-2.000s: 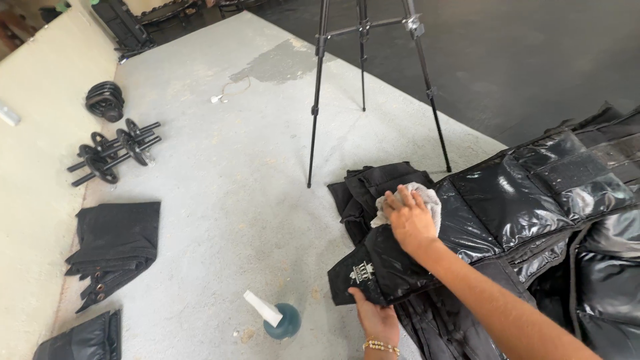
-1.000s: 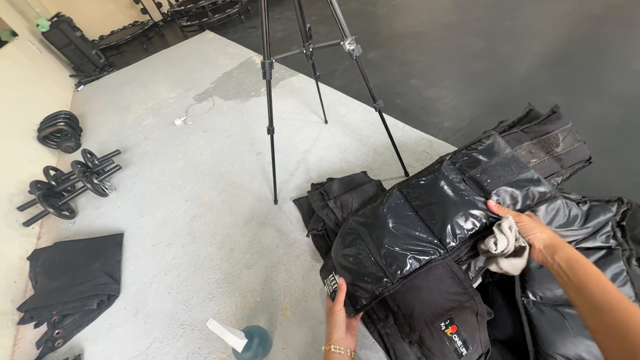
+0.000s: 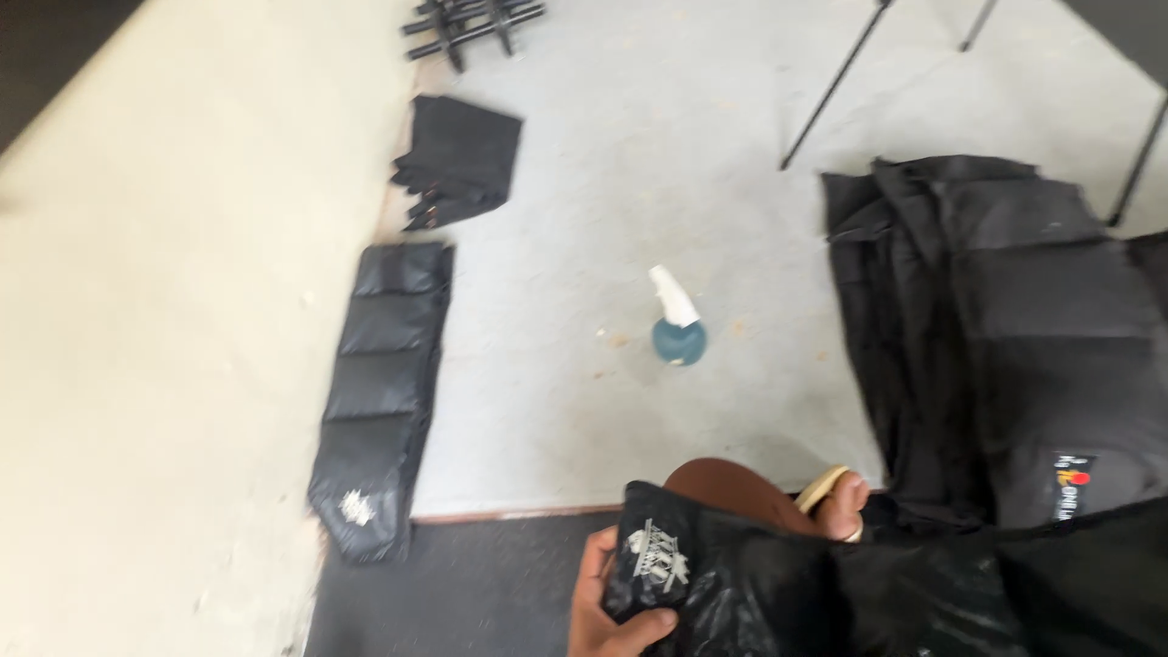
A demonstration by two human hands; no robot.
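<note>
My left hand [image 3: 613, 593] grips the end of a shiny black padded panel [image 3: 776, 584], thumb over the face beside a white emblem. The panel stretches right along the bottom edge. My right hand is out of view. To the right lies a pile of matte black padded pieces [image 3: 1049, 301], one with a small coloured label. A spray bottle [image 3: 679, 341] with a blue-green body and white head stands on the pale floor. Another shiny black padded panel [image 3: 379, 365] with a white emblem lies along the wall at left.
A folded black cloth [image 3: 470, 155] lies beyond the left panel, with black dumbbell-like equipment [image 3: 474, 23] farther off. Thin tripod legs [image 3: 835, 87] stand at the upper right. My sandalled foot [image 3: 844, 506] is near the held panel. A pale wall [image 3: 201, 319] runs along the left.
The held panel has come off the pile, moving toward me with my left hand. My right hand and the whitish cloth have left the view. The view has swung left and down.
</note>
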